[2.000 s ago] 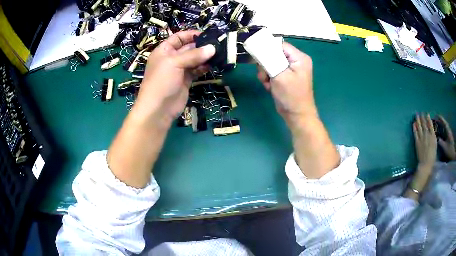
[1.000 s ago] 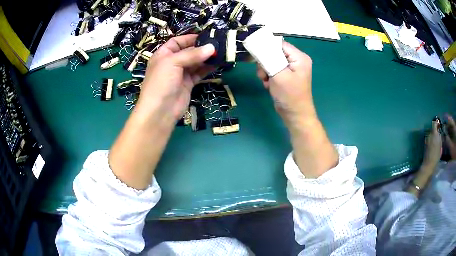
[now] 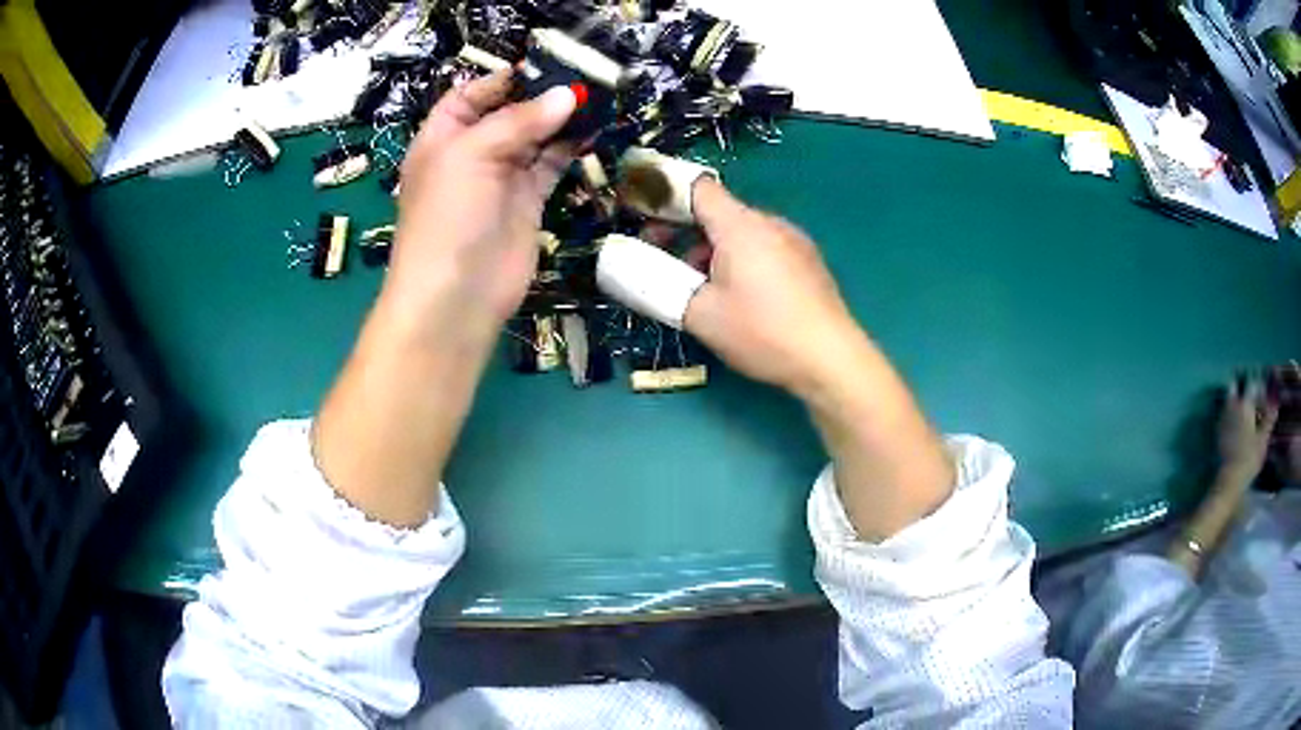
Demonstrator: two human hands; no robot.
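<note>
My left hand [image 3: 478, 200] holds a small black device [image 3: 582, 117] with a red spot near the thumb. A clip with a cream pad [image 3: 577, 57] sits at the device's upper edge. My right hand [image 3: 763, 285] is below and right of it, thumb and index finger apart, each in a white wrap; the upper wrap [image 3: 668, 186] has a brown patch. Its fingertips are over dark clips; whether they grip one is unclear. Black binder clips [image 3: 414, 72] with tan pads are heaped behind the hands. One clip [image 3: 668, 377] lies in front on the green mat.
A white board [image 3: 885, 72] lies under and behind the heap. A black slotted tray [image 3: 72, 342] stands at far left. At right are a yellow tape line [image 3: 1049, 117], a crumpled white piece [image 3: 1087, 153] and a white board with items [image 3: 1191, 157]. A coworker's hand [image 3: 1244, 435] shows at the right edge.
My right hand has moved down and left from the device, and its finger and thumb have spread apart. My left hand has raised and turned the device. The view has shifted slightly.
</note>
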